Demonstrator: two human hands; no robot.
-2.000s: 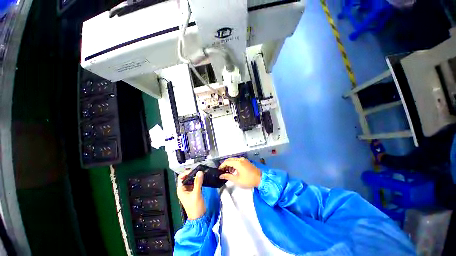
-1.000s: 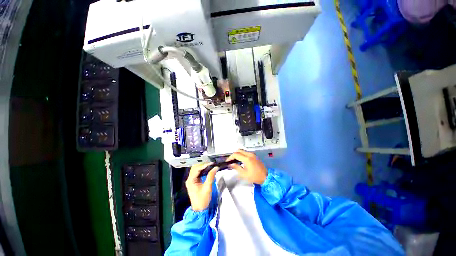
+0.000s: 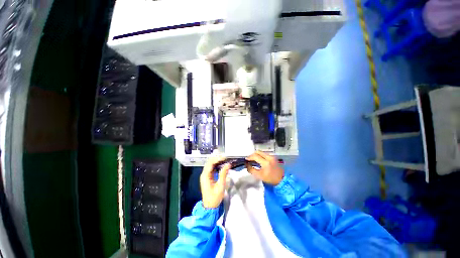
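A black phone-like unit (image 3: 237, 163) shows edge-on as a thin dark bar at the machine's front edge. My left hand (image 3: 214, 182) holds its left end and my right hand (image 3: 266, 168) holds its right end. Most of the unit's face is hidden. Beyond my hands, the left fixture (image 3: 204, 130) holds a dark unit with bluish-white spots. The right fixture (image 3: 261, 120) is black with a blue part. The white screwdriver head (image 3: 246, 79) hangs near the right fixture.
A foam tray (image 3: 150, 204) with units lies on the green bench at lower left. Stacked foam trays (image 3: 115, 103) stand beyond it. A small white sheet (image 3: 170, 125) lies beside the machine. The white gantry (image 3: 166, 38) spans above. Blue stools and a white-framed stand (image 3: 403, 136) are at right.
The unit has turned from face-up to edge-on between my hands. The screwdriver head has moved left, then back right. The camera view has shifted, moving the scene right.
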